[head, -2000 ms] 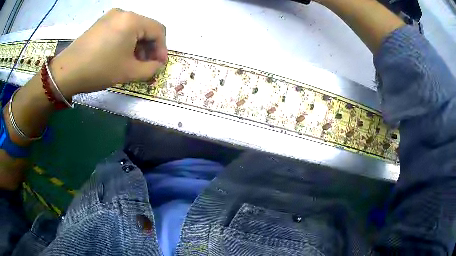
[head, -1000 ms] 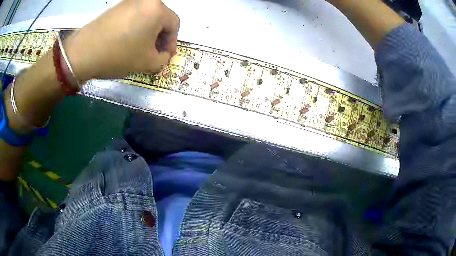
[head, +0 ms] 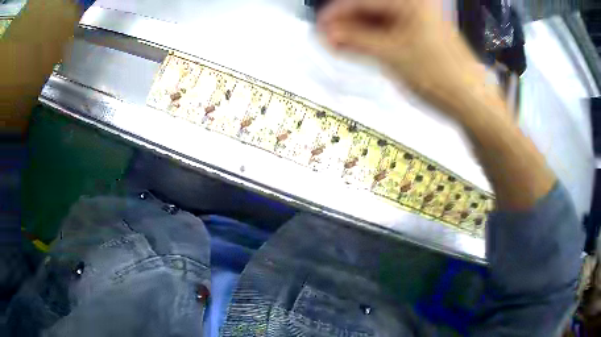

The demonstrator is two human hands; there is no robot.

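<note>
The PCB panel [head: 283, 125] lies in the metal-edged track, running from upper left to lower right. It bears reddish-brown components [head: 283, 137] and small black components in rows. My right hand [head: 379, 29] is blurred above the white worktop, behind the panel, with its fingers curled; I cannot tell if it holds anything. My left hand is out of the picture beyond the upper left; only a blurred forearm [head: 36, 59] shows at the left edge.
The silver rail [head: 244, 169] runs along the panel's near side. A black bin with a clear shiny bag [head: 495, 33] stands at the upper right. Part of another dark object shows behind my right hand. Green floor [head: 72, 148] lies below the rail at left.
My left hand has left the panel and gone out at upper left. My right hand has come into view over the worktop. The view has shifted, and the panel's left end now shows.
</note>
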